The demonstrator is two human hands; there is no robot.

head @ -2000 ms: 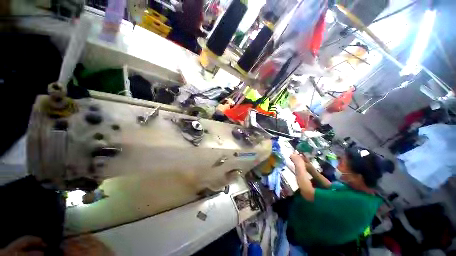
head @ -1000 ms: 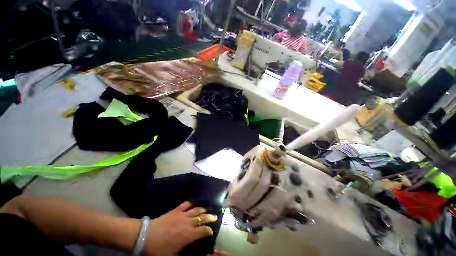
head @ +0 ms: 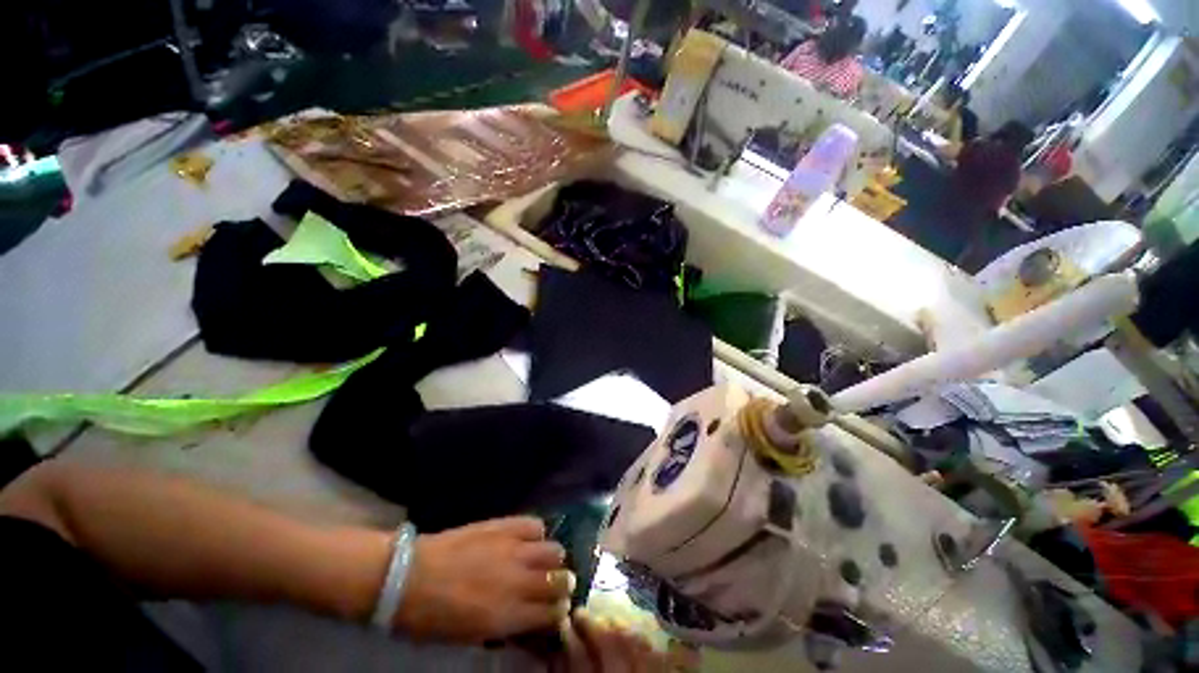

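A black garment piece (head: 513,454) lies on the table and runs under the cream sewing machine head (head: 710,526); its long end curls away to the upper left. My left hand (head: 480,579), with a ring and a bracelet, has its fingers bent together on the piece's near edge beside the lit needle area. My right hand (head: 625,651) touches its fingertips at the bottom edge; it is blurred and mostly cut off. The needle and presser foot are hidden. A neon green strip (head: 197,410) lies across the left.
Black cut panels (head: 611,329) and a white sheet (head: 615,398) lie beyond the machine head. A black bundle (head: 611,234) sits in the trough. A brown shiny sheet (head: 447,158) covers the far edge. A lilac bottle (head: 809,180) stands behind. People sit at stations further back.
The view has swung down and left from the machine arm to the table. Since one second ago, my left hand's fingers have drawn together and my right fingertips show more at its side.
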